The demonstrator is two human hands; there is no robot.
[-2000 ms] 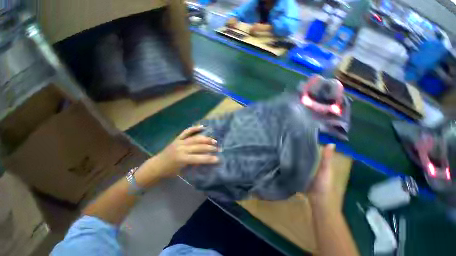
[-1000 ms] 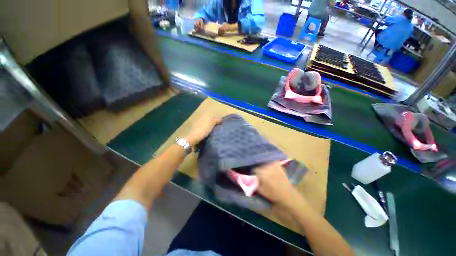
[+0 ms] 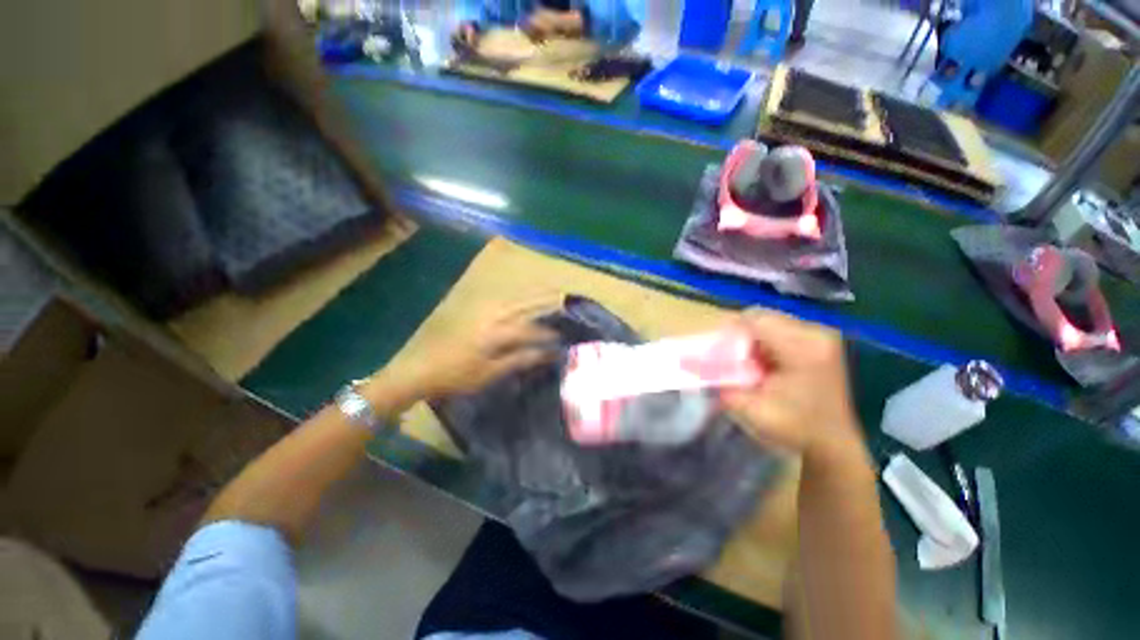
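Observation:
Pink and white headphones (image 3: 656, 379), blurred by motion, are held above a dark grey protective bag (image 3: 588, 500). My right hand (image 3: 794, 381) grips the headphones at their right end. Grey ear cushions show under the band. The bag lies crumpled on the tan work board (image 3: 500, 269), over its front edge. My left hand (image 3: 481, 356) is at the bag's upper left, blurred; I cannot tell whether its fingers grip the bag.
A large carton (image 3: 294, 288) with dark bagged items stands left. Pink headphones (image 3: 769, 225) lie on an opened bag on the belt, another pair (image 3: 1063, 300) farther right. A white bottle (image 3: 931, 410), white cloth (image 3: 928, 519) and metal strip (image 3: 990, 550) lie right. A person works across the belt.
The headphones have come out of the bag in my right hand, which has moved up and right. The bag has spread and crumpled toward me. My left hand has shifted slightly left and down.

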